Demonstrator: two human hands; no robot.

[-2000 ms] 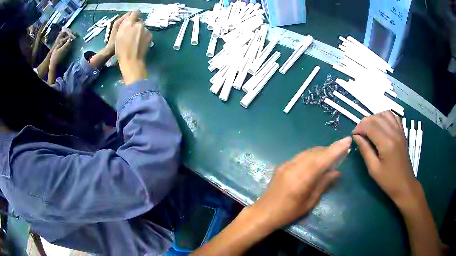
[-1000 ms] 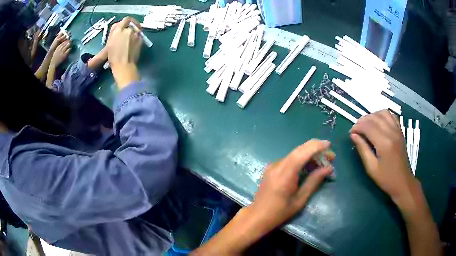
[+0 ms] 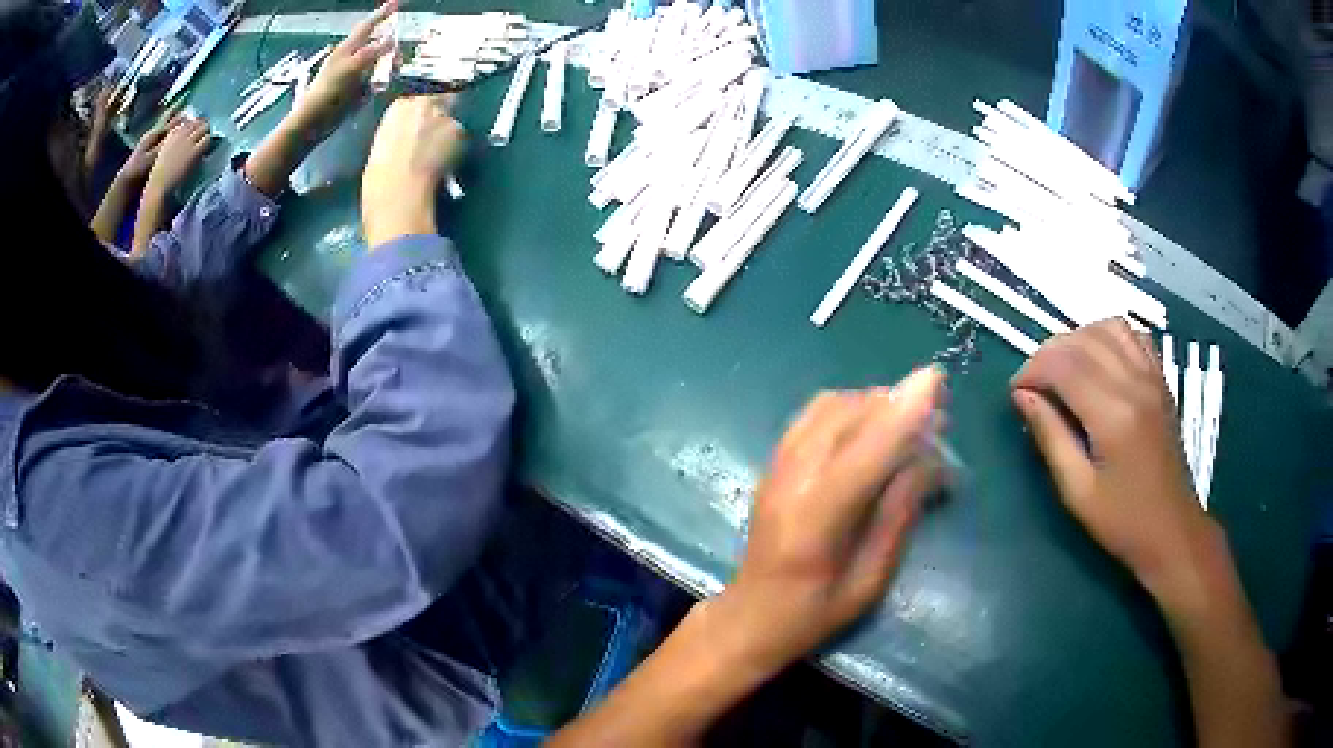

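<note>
My left hand (image 3: 841,497) is over the green bench (image 3: 629,387) in front of me, blurred. Its fingers are closed around something small and silvery, seemingly small springs. My right hand (image 3: 1114,439) is curled at the right, beside the flat stack of white sticks (image 3: 1045,219); whether its fingers hold anything is hidden. A loose pile of small springs (image 3: 914,271) lies beyond my hands. A single white tube (image 3: 864,257) lies left of the pile. A heap of thicker white tubes (image 3: 680,161) lies further left.
Narrow-tipped white tubes (image 3: 1200,417) lie side by side right of my right hand. Light blue boxes (image 3: 1118,88) stand at the back. A person in a blue-grey jacket (image 3: 263,482) works at the left with both hands over the bench. More white tubes lie beyond.
My left hand has moved left, away from my right hand, and its fingers have closed again after being spread apart. My right hand has barely moved. The neighbour's hands have moved apart.
</note>
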